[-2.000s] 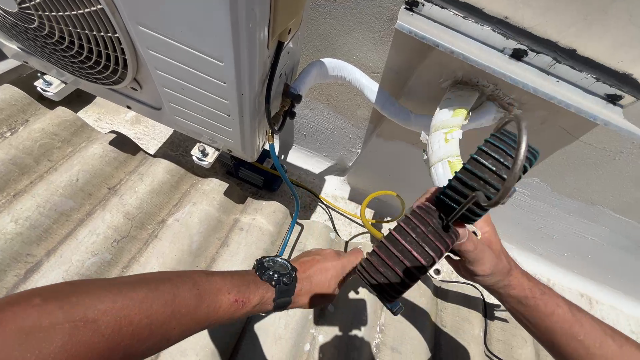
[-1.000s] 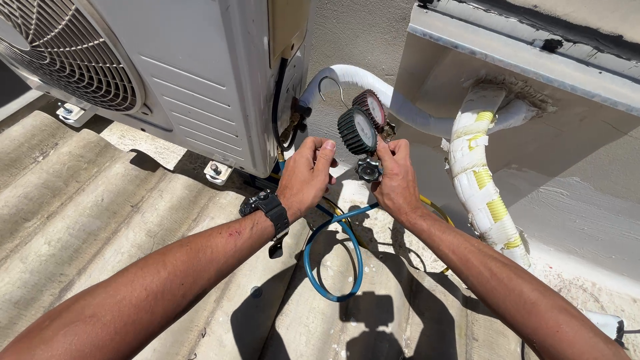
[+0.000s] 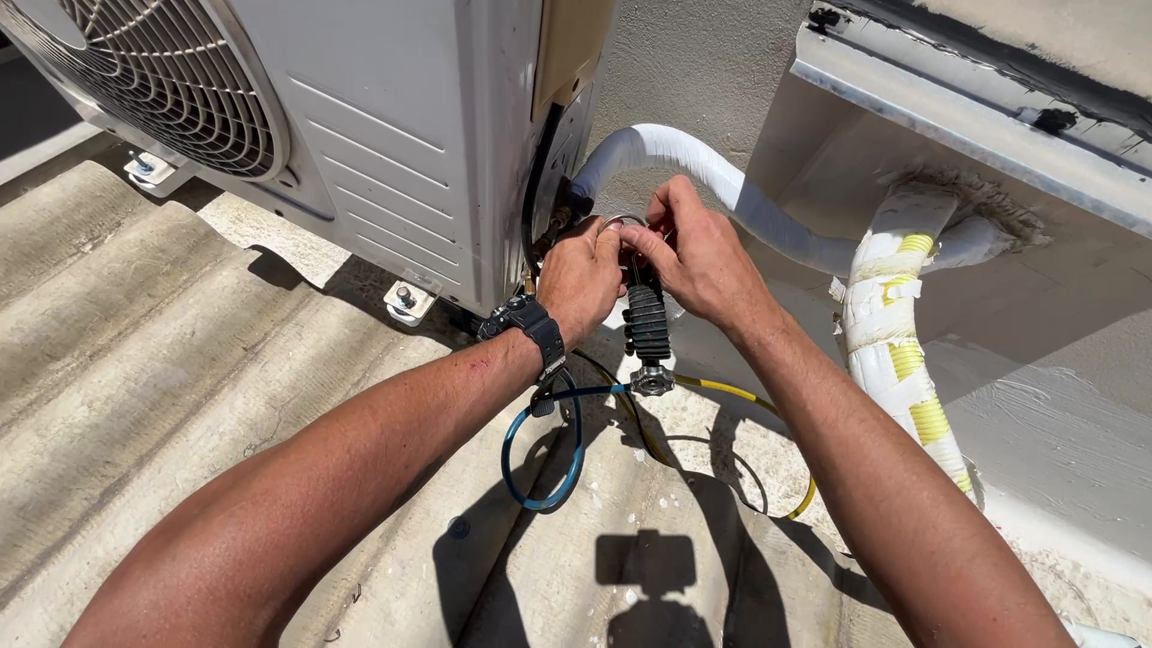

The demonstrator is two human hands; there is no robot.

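A refrigerant manifold gauge set point(image 3: 648, 324) in ribbed rubber covers hangs below my hands, beside the service valves of an air-conditioner outdoor unit point(image 3: 378, 135). My left hand point(image 3: 580, 277) holds the left part of its metal hook point(image 3: 623, 219) between thumb and fingers. Fingers of my right hand point(image 3: 697, 252) grip the hook from the right, near the white wrapped pipe point(image 3: 693, 157). A black knob point(image 3: 652, 380) sits at the gauge set's lower end. From there a blue hose point(image 3: 576, 450) loops down and left, and a yellow hose point(image 3: 729, 389) runs right. The gauge faces are hidden.
Corrugated roof sheets point(image 3: 162, 396) lie under the unit, whose mounting feet point(image 3: 409, 301) rest on them. At the right, a taped pipe bundle point(image 3: 891, 342) comes out of the wall below a metal flashing point(image 3: 972, 117). Shadows fall across the roof.
The gauge set, held up with both hands and its dials visible one second ago, now hangs lower from its hook. My hands have shifted from its body to the hook, close to the wrapped pipe.
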